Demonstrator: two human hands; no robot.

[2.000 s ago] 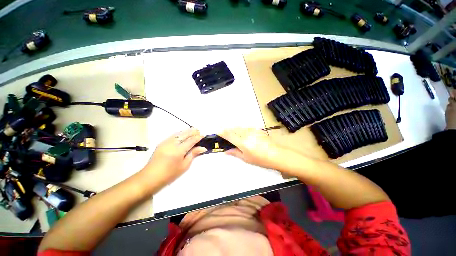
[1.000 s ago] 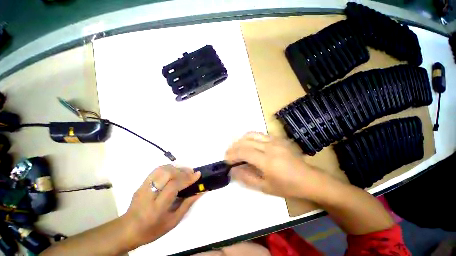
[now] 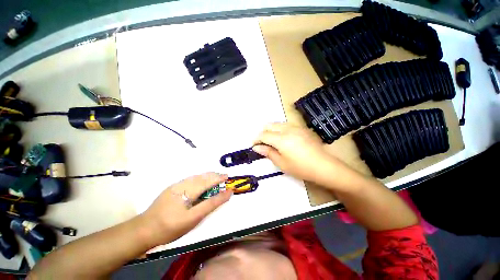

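Note:
My left hand holds an open black housing, with a yellow-wrapped component and part of a green circuit board showing inside. The housing's left part is hidden by my fingers. A black cable runs from its right end and passes under my right hand. My right hand holds a thin black cover by its right end, just beyond the housing and apart from it. The cover has a light cutout near its left end.
A small group of covers lies beyond my hands. Rows of covers lie on cardboard at right. A closed-looking unit with a hanging board lies at left, beside a pile of unfinished units. Another unit lies far right.
The cover has come off the housing and is now in my right hand. The yellow part and green board now show. The view has shifted slightly.

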